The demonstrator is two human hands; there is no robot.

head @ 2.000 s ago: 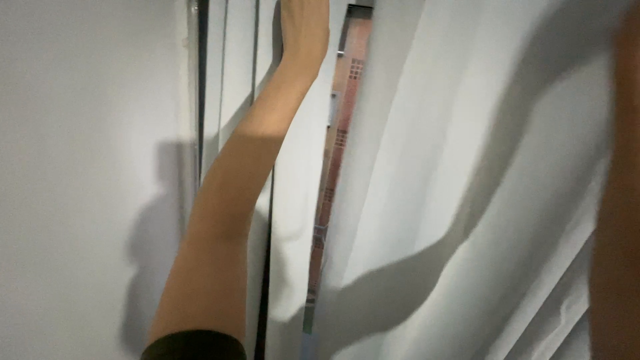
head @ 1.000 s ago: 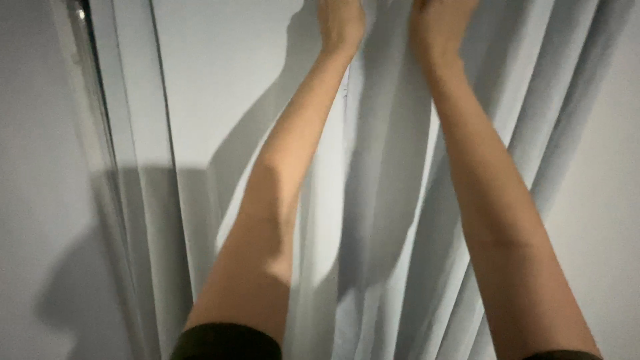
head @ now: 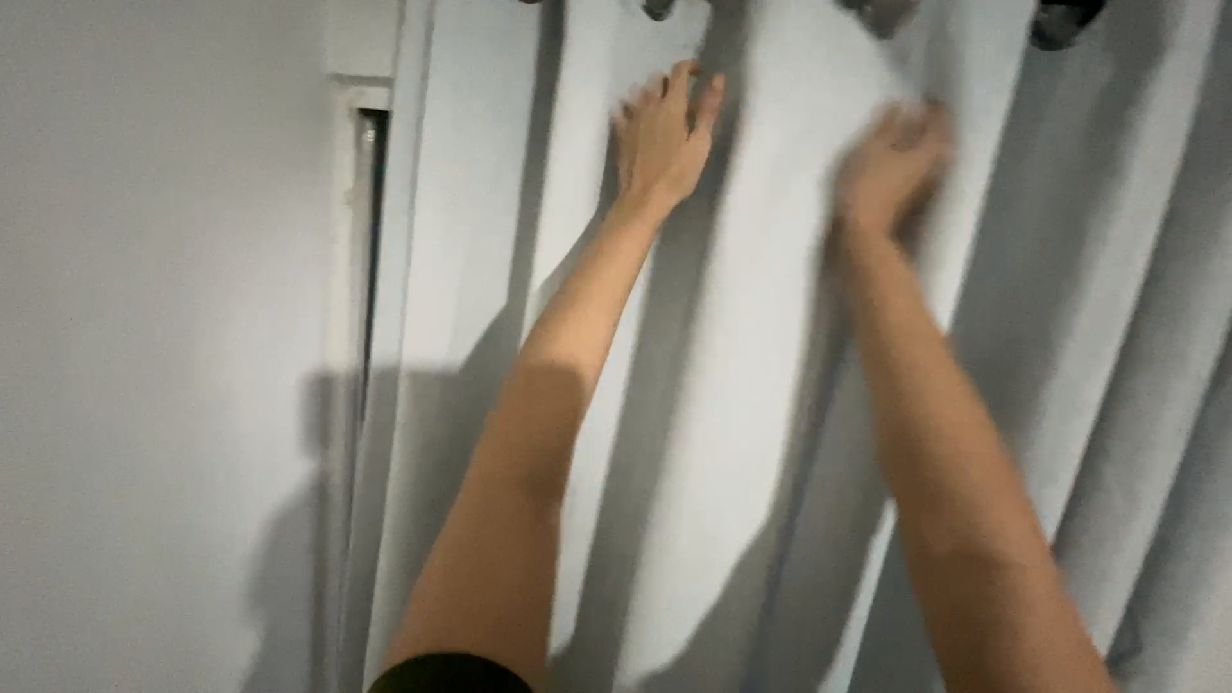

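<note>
A pale grommet curtain (head: 731, 318) hangs in deep folds across the middle and right of the view. My left hand (head: 667, 135) is raised near its top, fingers spread against or just in front of a fold, with no cloth plainly gripped. To its right my right hand (head: 895, 168) is raised to about the same height in front of the cloth. It is blurred, its fingers look partly curled, and whether they pinch the fabric cannot be told.
Dark metal grommets (head: 1064, 21) line the curtain's top edge. A plain wall (head: 164, 289) fills the left side. Between wall and curtain stands a light window or door frame (head: 342, 241) with a narrow dark gap. My shadow falls on wall and cloth.
The gap that showed a patterned reddish strip two seconds ago is now covered by curtain. Both hands, cut off by the top edge before, are now fully in view as the view has shifted up.
</note>
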